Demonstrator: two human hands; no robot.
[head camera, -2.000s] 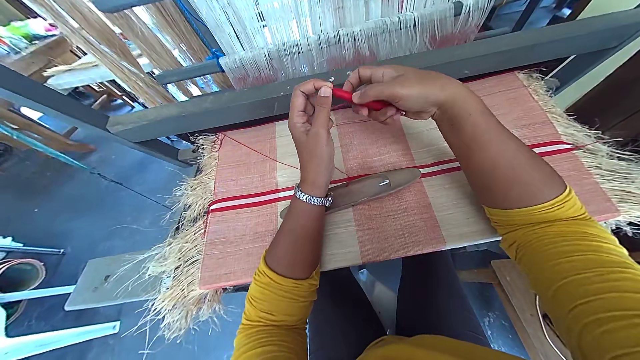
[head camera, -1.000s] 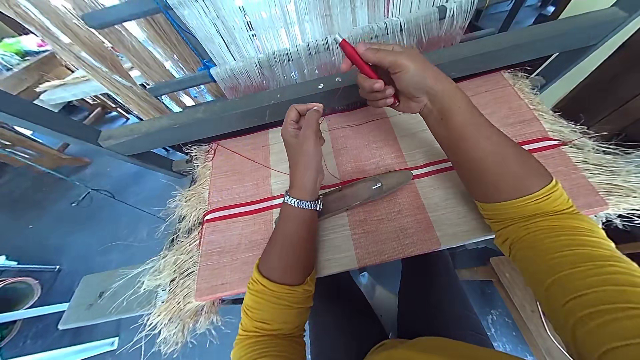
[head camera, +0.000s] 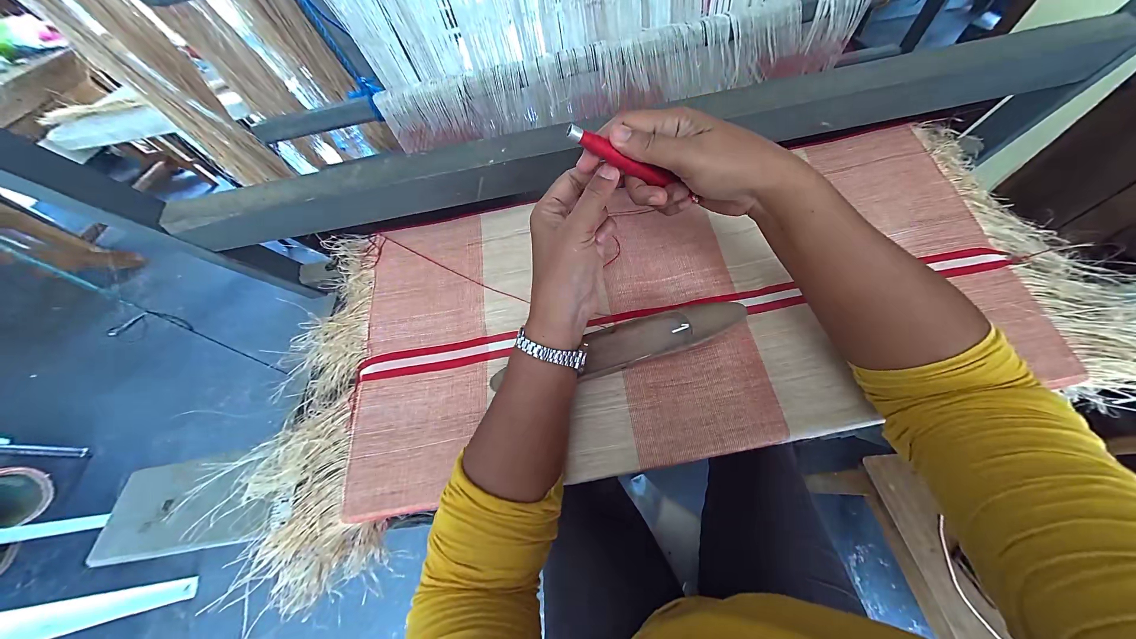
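Note:
My right hand (head camera: 697, 160) grips a bobbin wound with red thread (head camera: 628, 162), its bare metallic end pointing up and left. Close against it, my left hand (head camera: 572, 235) has thumb and fingertips pinched together at the bobbin's lower side, seemingly on the thread. A loose red thread (head camera: 453, 269) runs from the cloth's left edge toward my left wrist, and a small loop hangs by my left fingers. Below lies a wooden boat shuttle (head camera: 639, 342), on woven cloth (head camera: 701, 417) with pink and cream bands and narrow red and white stripes. My left forearm covers part of the shuttle.
A grey wooden loom beam (head camera: 355, 191) crosses behind my hands, with white string heddles (head camera: 568, 71) beyond. Straw-like fringe (head camera: 311, 461) hangs along both cloth edges. A blue cord (head camera: 364, 89) is tied at the upper left. At the lower right is a wooden bench (head camera: 923, 524).
My hands, apart one second ago, are together again at the red bobbin. The bobbin stays in my right hand and now tilts more toward level. The shuttle still lies on the cloth.

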